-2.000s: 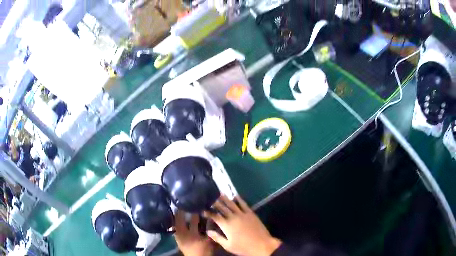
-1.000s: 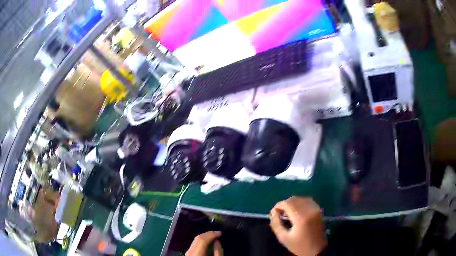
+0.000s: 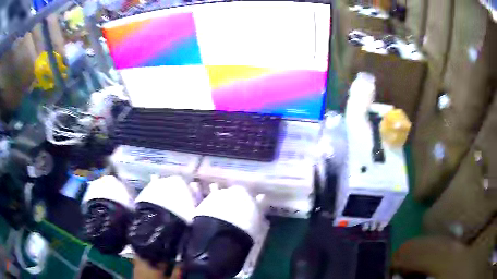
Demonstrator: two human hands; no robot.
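Three white-and-black dome cameras stand in a row at the lower left: the left one (image 3: 105, 218), the middle one (image 3: 158, 223) and the right one (image 3: 218, 240). The left and middle ones show small round lights; the right one shows plain glossy black. A hand, apparently my left hand (image 3: 150, 270), is cut off by the bottom edge, just below the middle camera. Its fingers are blurred, and whether it touches or grips the camera cannot be told. My right hand is out of the picture.
A keyboard (image 3: 199, 132) lies on white boxes (image 3: 250, 182) behind the cameras. A monitor (image 3: 261, 60) stands behind it. To the right are a white power supply box (image 3: 373, 180), a black mouse (image 3: 308, 259) and a smartphone (image 3: 371, 259). Cables (image 3: 65, 124) lie at left.
The view has swung from the bench with the tape roll to the monitor bench. Since the last earlier frame, my right hand has left the picture and one hand is close below the cameras.
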